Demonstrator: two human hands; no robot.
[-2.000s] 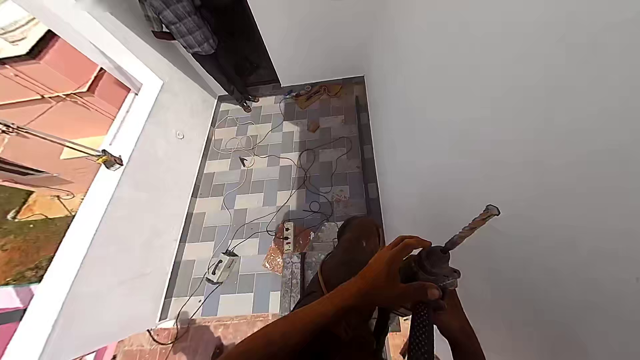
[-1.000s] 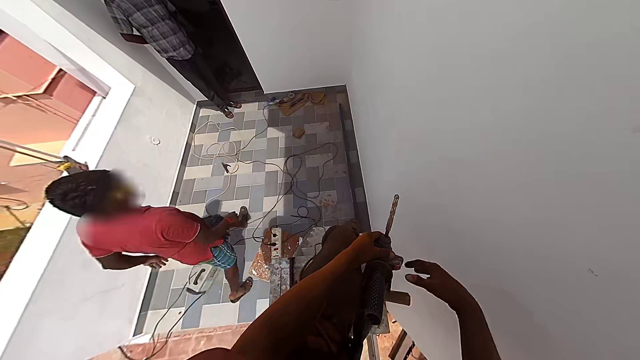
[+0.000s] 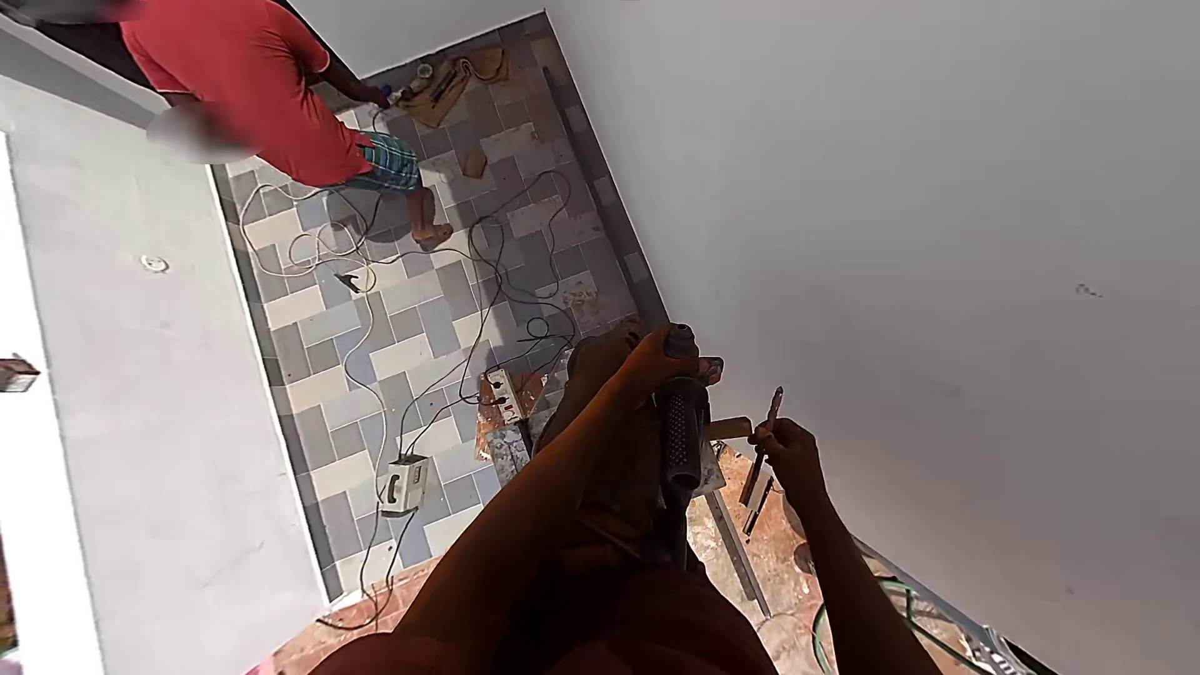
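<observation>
My left hand (image 3: pixel 656 361) is closed around the front end of a dark rotary hammer drill (image 3: pixel 686 422), near its chuck (image 3: pixel 681 336). No bit shows in the chuck. To the right of the drill, my right hand (image 3: pixel 787 450) grips a masonry drill bit (image 3: pixel 776 405) between thumb and fingers, its tip pointing up. Between the drill and my right hand a short brownish bar (image 3: pixel 729 428) sticks out sideways. The rear of the drill is lost in shadow against my body.
A co-worker in a red shirt (image 3: pixel 272 103) bends toward tools on a cloth (image 3: pixel 441 94). Cables (image 3: pixel 483 309) loop over the tiled floor (image 3: pixel 403 328) around a socket board (image 3: pixel 503 396) and a white box with a handle (image 3: pixel 405 485). A white wall (image 3: pixel 891 234) rises close at right.
The long bit seen in the drill's chuck earlier is out of it. My right hand, empty and open one second ago, now holds a bit. The co-worker has moved farther off and bent down.
</observation>
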